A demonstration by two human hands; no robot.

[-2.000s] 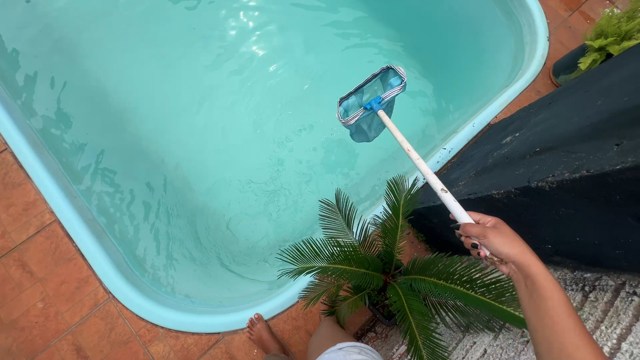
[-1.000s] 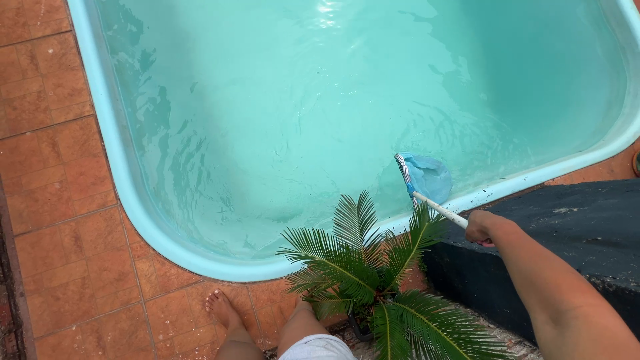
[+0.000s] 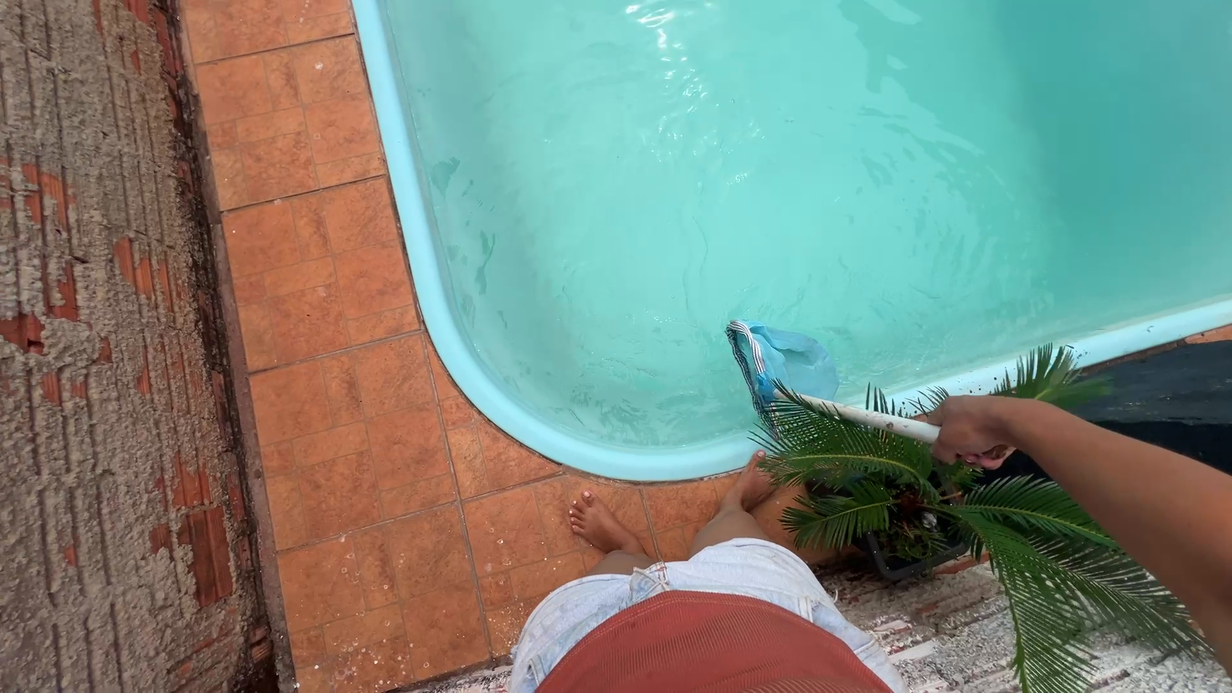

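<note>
My right hand [image 3: 967,430] grips the white pole [image 3: 871,418] of a pool skimmer net, with its fist above the potted cycad. The net [image 3: 794,361], a blue mesh bag on a frame with a striped edge, hangs at the near edge of the pool water [image 3: 731,212]. Cycad fronds [image 3: 847,448] cover the joint of pole and frame in part. My left hand is out of the frame.
The pool's light blue rim [image 3: 428,289] curves past my bare feet [image 3: 602,523] on orange floor tiles [image 3: 327,423]. A rough brick wall [image 3: 106,346] stands at the left. At the right are the cycad's dark pot [image 3: 910,558] and a black wall [image 3: 1165,395].
The net has come from over the pool to its near edge, close to my feet, with my right hand still on the pole. The view has swung left.
</note>
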